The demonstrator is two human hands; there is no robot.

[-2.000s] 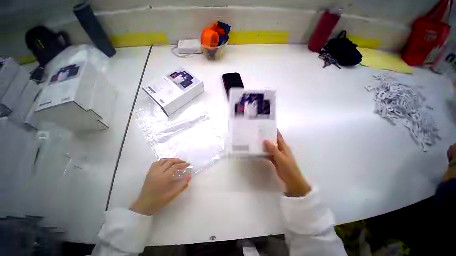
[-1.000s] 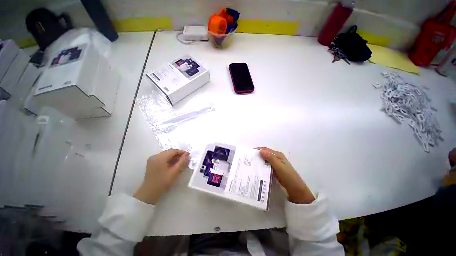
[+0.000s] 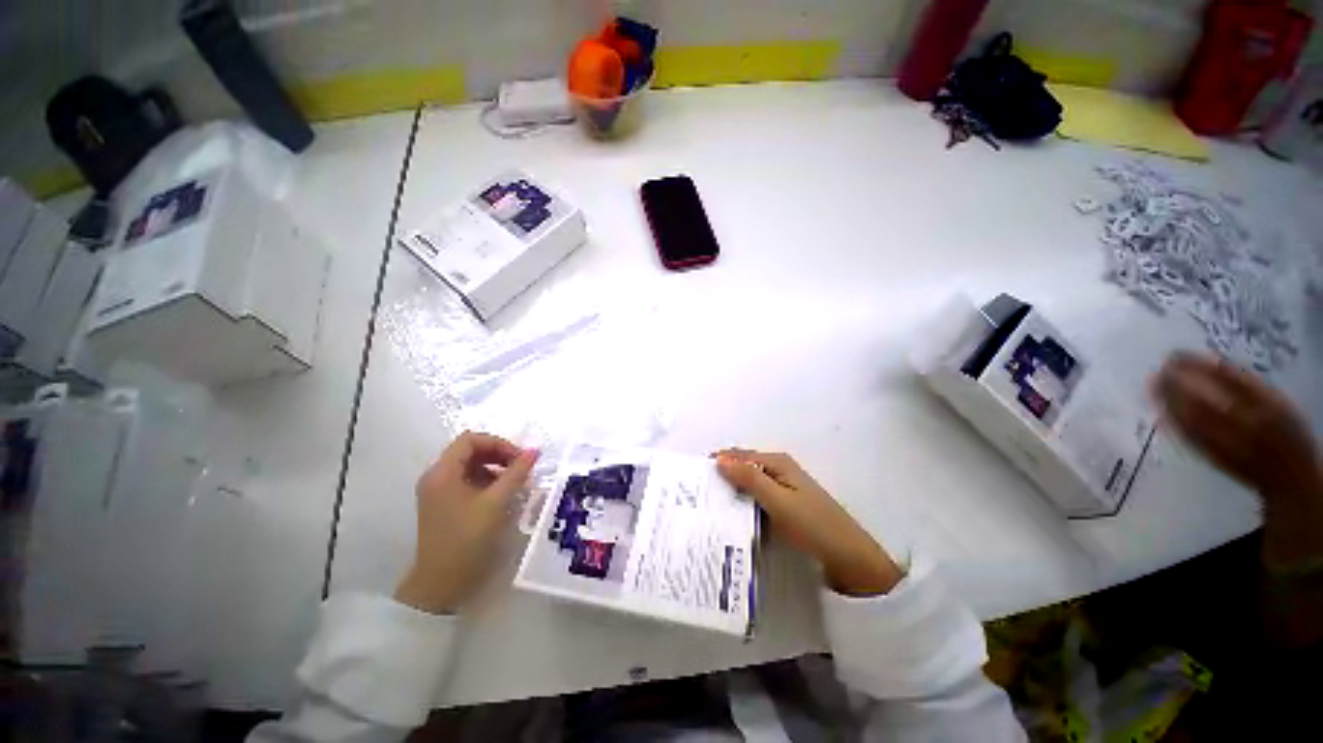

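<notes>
A white retail box (image 3: 670,559) with a dark product picture lies tilted in front of me near the table's front edge. My right hand (image 3: 801,511) holds its right end, thumb on top. My left hand (image 3: 475,511) is at the box's left end, by a small white hang tab (image 3: 536,508); its thumb and index finger are close together, and whether they grip the tab I cannot tell. Clear plastic bags (image 3: 501,363) lie flat behind the box.
An open carton (image 3: 1048,392) stands at right beside another person's blurred hand (image 3: 1233,421). A single carton (image 3: 496,240) and a smartphone (image 3: 679,222) lie behind the bags. Stacked cartons (image 3: 203,276) are at left. Small white parts (image 3: 1183,261) lie heaped at right.
The held box was upright and farther from me, then came down near the front edge and has shifted slightly left. An open carton and another person's hand have appeared at right.
</notes>
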